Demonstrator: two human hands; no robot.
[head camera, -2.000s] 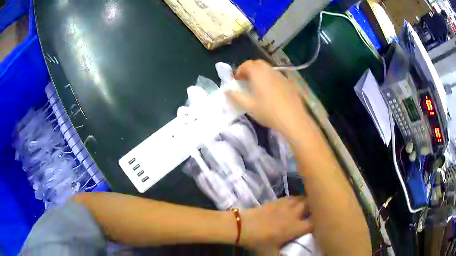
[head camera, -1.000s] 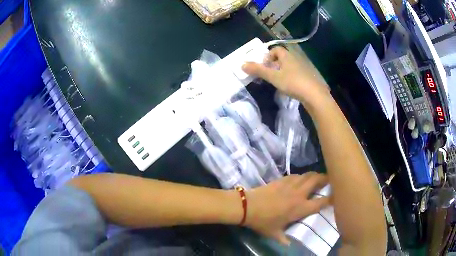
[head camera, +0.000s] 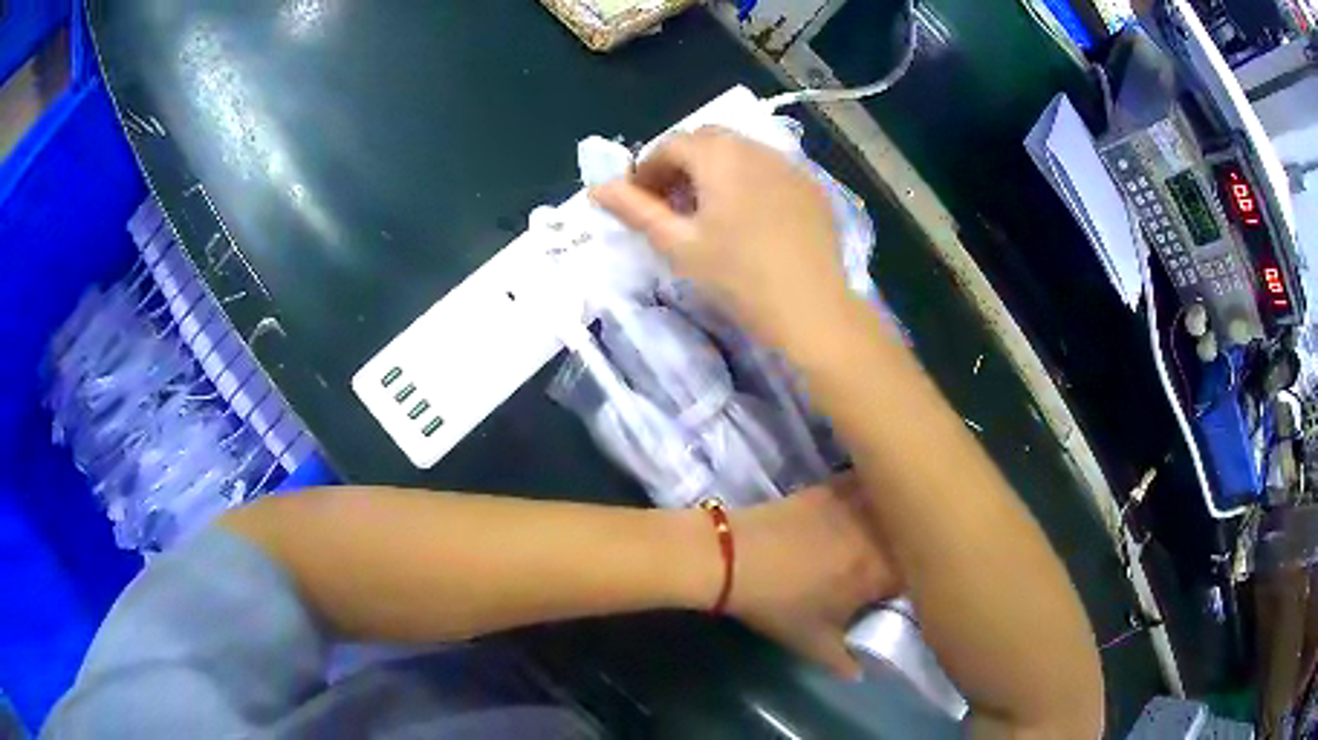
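The white bench power strip (head camera: 470, 340) lies diagonally on the dark mat, four USB ports at its lower-left end. White cord plugs (head camera: 549, 239) sit on its middle. Bagged white power cords (head camera: 679, 412) run from it toward the white outlet units (head camera: 903, 654) at the lower right. My right hand (head camera: 694, 203) is over the strip's upper half, fingers curled on a bagged cord; its fingertips are blurred and the plug there is hidden. My left hand (head camera: 817, 571), with a red bracelet at the wrist, holds the units, partly hidden by my right forearm.
A blue bin (head camera: 44, 477) at the left holds bagged white items. A yellowish pad (head camera: 614, 18) lies at the top. On the rear shelf at the right are a power meter (head camera: 1192, 217) with red digits and white paper sheets (head camera: 1084, 188). A white cable leaves the strip's upper end.
My right hand has moved from the strip's upper end down-left toward its middle, and a bagged cord has come up with it. My left hand has shifted slightly left, its fingers less spread.
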